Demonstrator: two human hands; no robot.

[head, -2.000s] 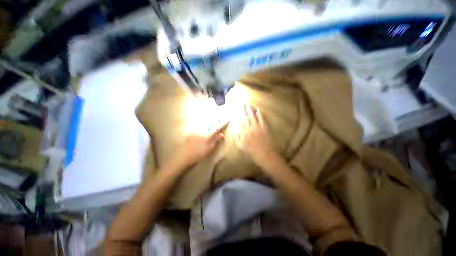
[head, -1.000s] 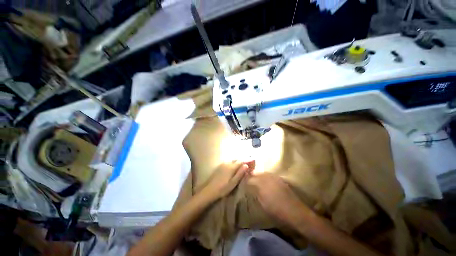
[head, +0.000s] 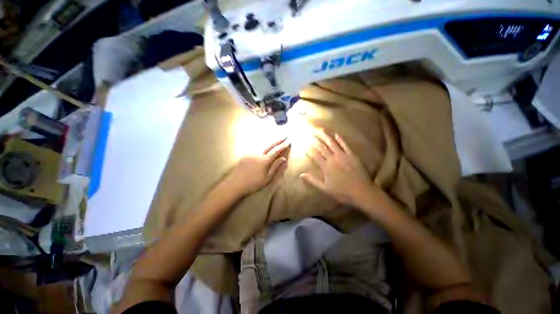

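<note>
A tan garment panel (head: 206, 122) lies over the machine bed under the needle area and drapes down to the right and front. My left hand (head: 255, 170) rests on the cloth left of centre, its fingertips just below the presser foot (head: 280, 115). My right hand (head: 336, 172) lies flat on the cloth to the right, fingers spread. Bright light washes out the cloth at the needle, so the seam there is hidden. The white sewing machine (head: 399, 52) with the blue stripe stands over the cloth.
The white tabletop (head: 132, 147) has blue tape (head: 101, 153) at its left edge. A yellowish device (head: 27, 172) stands at far left. White cloth (head: 482, 144) hangs at right. White and grey cloth (head: 301, 242) lies at the lap. The control panel (head: 500, 34) is at upper right.
Since one second ago, the view has shifted and the machine sits higher and further left in it. My hands were close together; my right hand is now apart from the left, fingers spread.
</note>
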